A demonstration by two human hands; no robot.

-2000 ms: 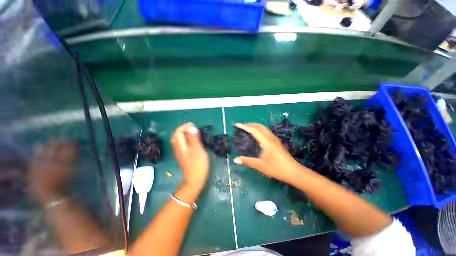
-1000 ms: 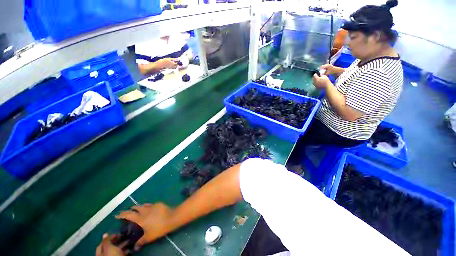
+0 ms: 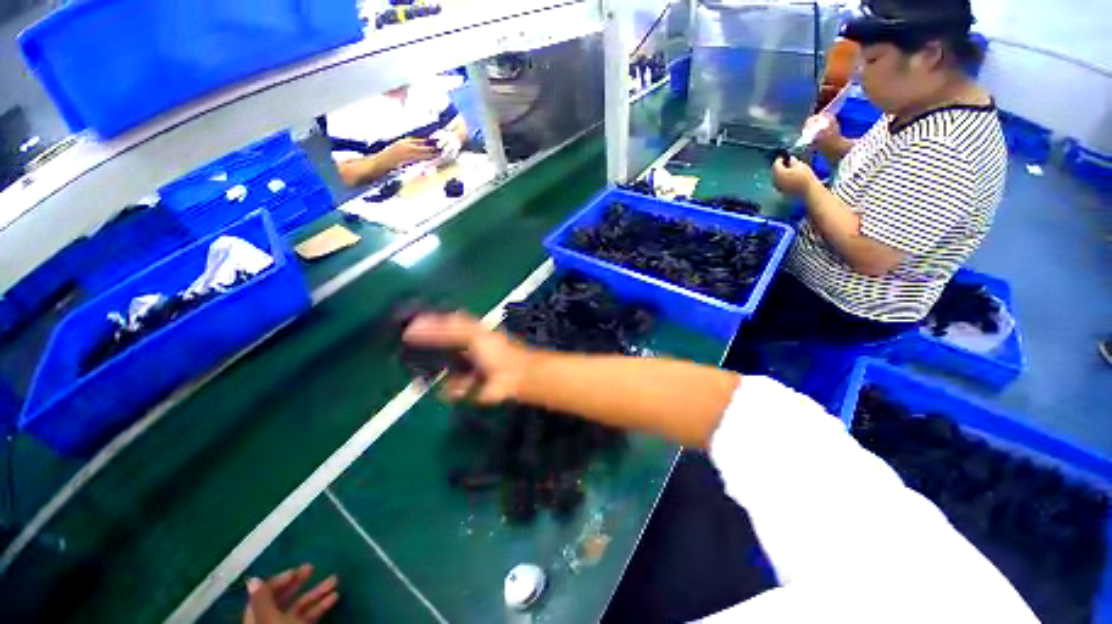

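My right hand (image 3: 478,361) is blurred above the white rail and holds dark flower pieces (image 3: 421,335) at its fingertips, over the green belt's edge. How many pieces it holds I cannot tell. My left hand (image 3: 290,597) is at the bottom left, cut off by the lower edge, with fingers apart and nothing seen in it. A loose pile of black pieces (image 3: 543,451) lies on the green tabletop below and beyond my right forearm. The white glue bottle (image 3: 524,586) lies near the table's front edge.
A blue bin (image 3: 671,262) of black pieces stands beyond the pile. Another blue bin (image 3: 165,329) with black and white items is across the belt (image 3: 366,366). A person in a striped shirt (image 3: 908,201) sits at the right; another person's hands (image 3: 409,152) show across the belt.
My right hand has moved up and away from my left hand, carrying dark pieces to the rail. My left hand has let go and its fingers are spread. The seated person has raised a hand.
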